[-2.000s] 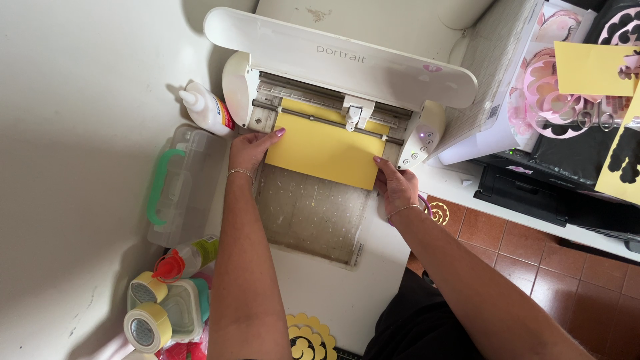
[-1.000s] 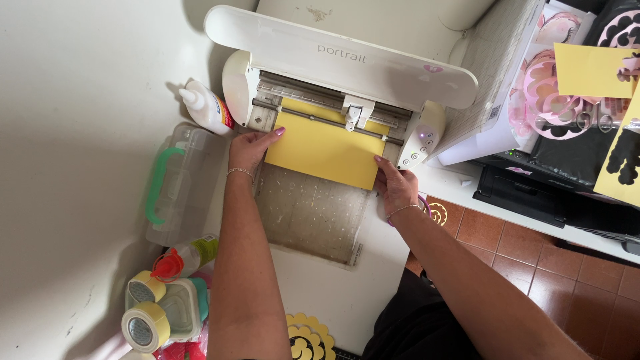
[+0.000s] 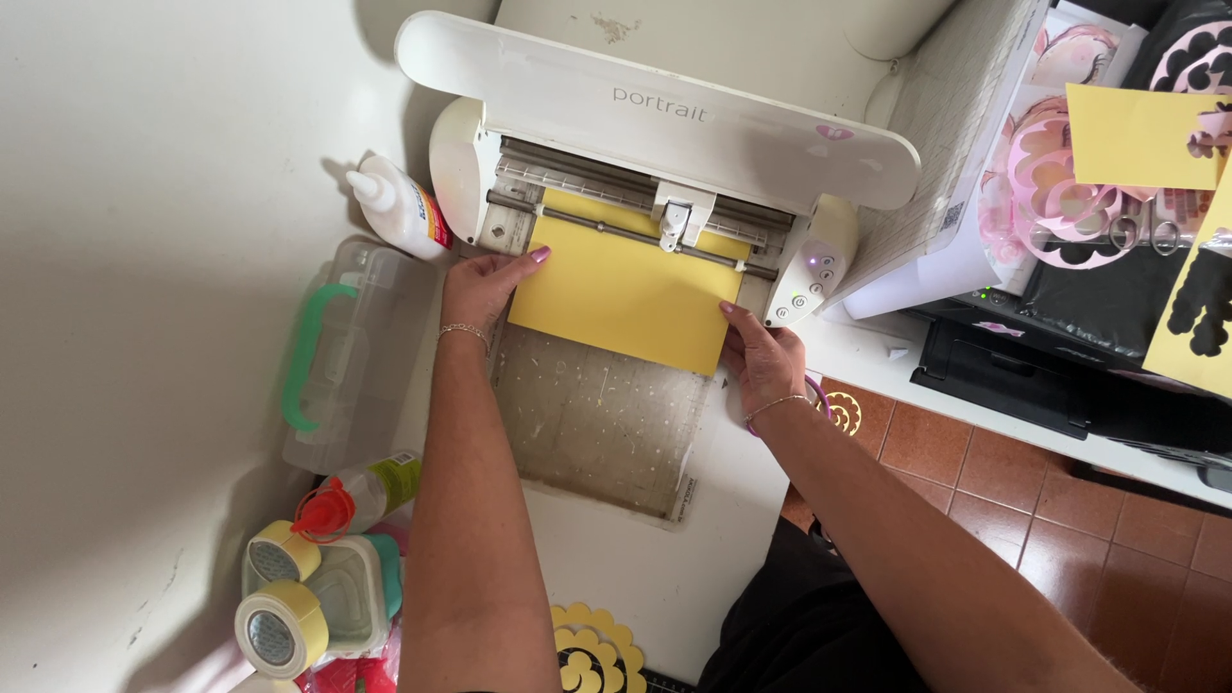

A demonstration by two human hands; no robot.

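Observation:
A white desktop cutting machine [image 3: 664, 106] stands with its lid up. Its rollers cross a sheet of yellow cardstock [image 3: 616, 298], which lies on a worn translucent cutting mat [image 3: 597, 423]. The white blade carriage [image 3: 677, 217] sits over the sheet, right of its middle. My left hand [image 3: 486, 289] grips the left edge of the mat and sheet, thumb on top. At the right edge, my right hand [image 3: 765, 356] has its thumb on top and its other fingers partly hidden beneath.
Left of the machine are a white glue bottle [image 3: 399, 207], a clear plastic case [image 3: 371, 356], a red-capped bottle [image 3: 371, 491] and tape rolls [image 3: 281, 630]. Yellow paper spirals [image 3: 602, 650] lie near my body. Right are a black printer [image 3: 1006, 375], scissors [image 3: 1145, 231] and paper cutouts.

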